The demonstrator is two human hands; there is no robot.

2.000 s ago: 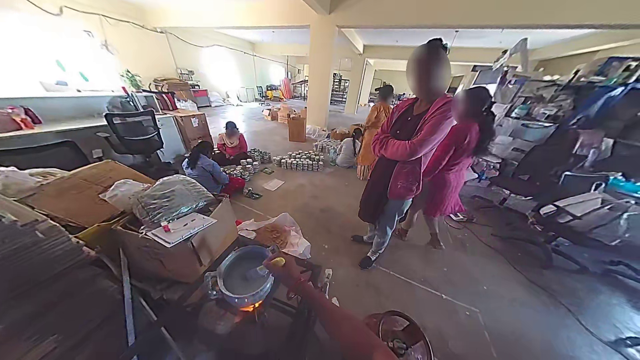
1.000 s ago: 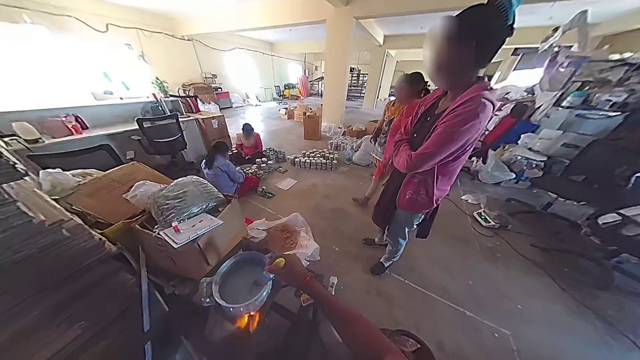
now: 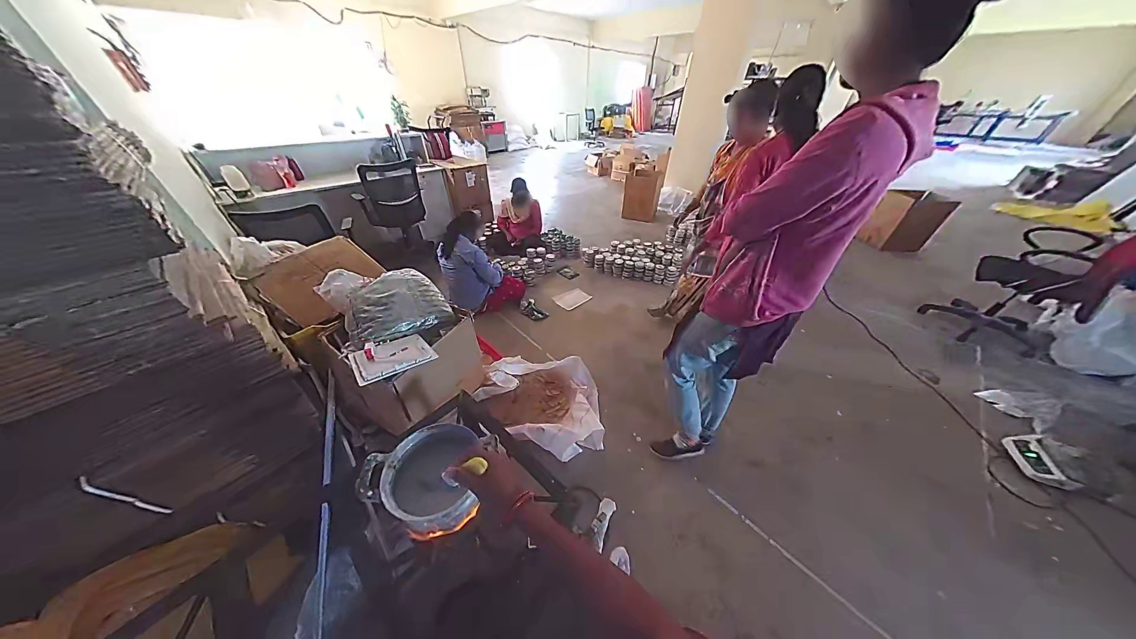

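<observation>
My right hand (image 3: 493, 479) is at the right rim of a metal pot (image 3: 431, 477), its fingers closed around a small yellow thing, perhaps the end of a utensil; what lies below it is hidden. Grey-looking contents fill part of the pot, which has a loop handle on its left side. Orange flame (image 3: 444, 525) burns under the pot. My left hand does not show. Just beyond the pot, a white plastic sheet (image 3: 577, 404) on the floor holds a heap of brown material (image 3: 537, 397).
An open cardboard box (image 3: 439, 373) with plastic bags and a clipboard (image 3: 392, 358) stands behind the pot. Stacked corrugated sheets (image 3: 133, 382) rise at left. A person in a pink hoodie (image 3: 812, 209) stands at right. Two people sit by many small containers (image 3: 635, 260). A cable (image 3: 914, 377) crosses the floor.
The view has swung to the right and down since the earlier frames. My right hand stays at the pot's right rim, holding the yellow thing.
</observation>
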